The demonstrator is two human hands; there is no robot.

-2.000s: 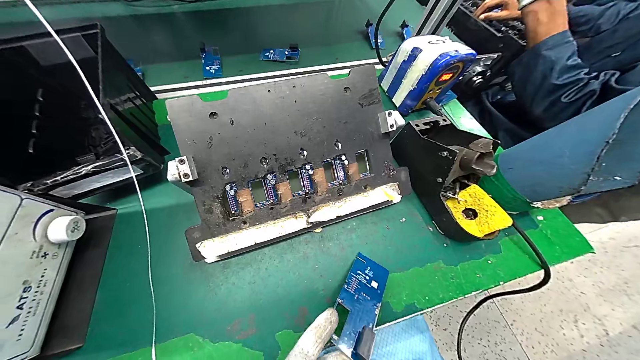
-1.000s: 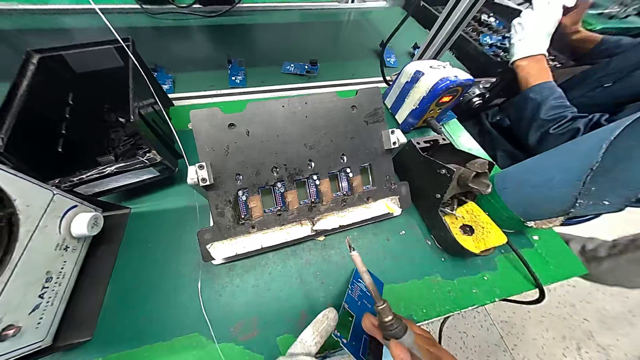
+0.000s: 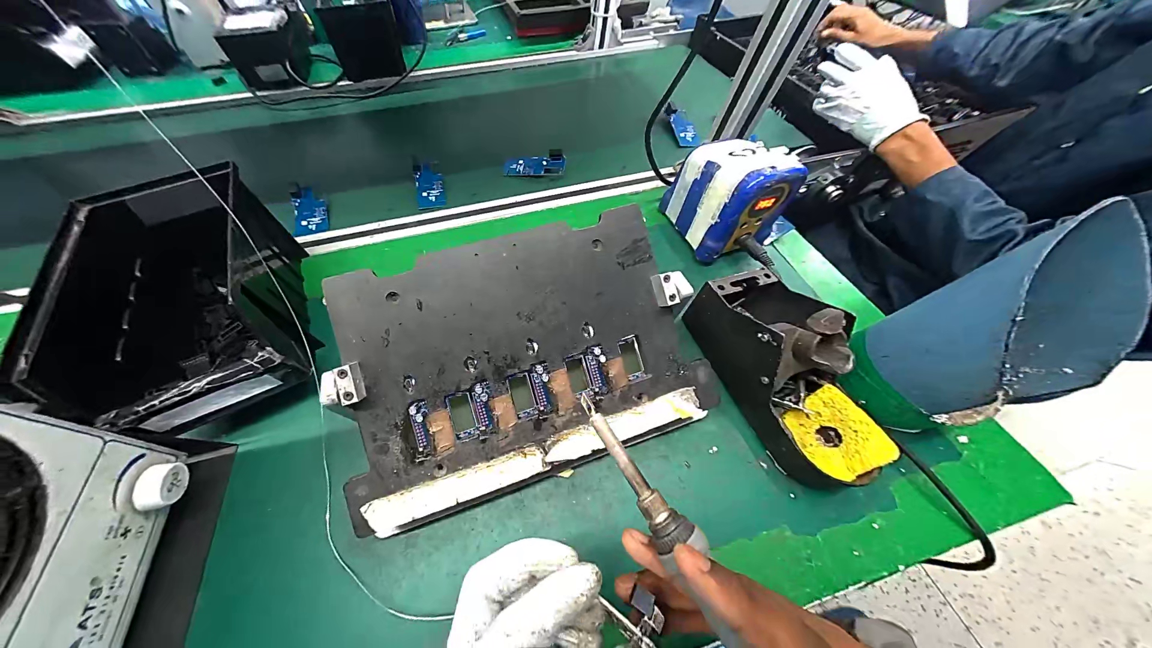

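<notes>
My bare right hand (image 3: 720, 585) grips a soldering iron (image 3: 643, 490), its tip at the lower edge of a black fixture plate (image 3: 504, 306) with small blue circuit boards (image 3: 531, 393) in its slots. Near its fingers is a small metal-and-dark part (image 3: 645, 605), only partly visible. My left hand (image 3: 526, 594), in a white glove, is curled beside it below the plate; solder wire (image 3: 346, 567) runs to it from the left. What the glove's fingers pinch is largely hidden.
A soldering station (image 3: 733, 198) and iron holder with yellow sponge (image 3: 837, 436) stand right. A black bin (image 3: 171, 306) and a fume extractor (image 3: 81, 531) are left. Blue boards (image 3: 430, 184) lie behind the plate. A co-worker's gloved hand (image 3: 868, 94) works at the upper right.
The soldering iron, absent from view two seconds ago, is in my right hand, its tip now at the plate's edge. The large blue board near my left hand no longer shows. The view has shifted.
</notes>
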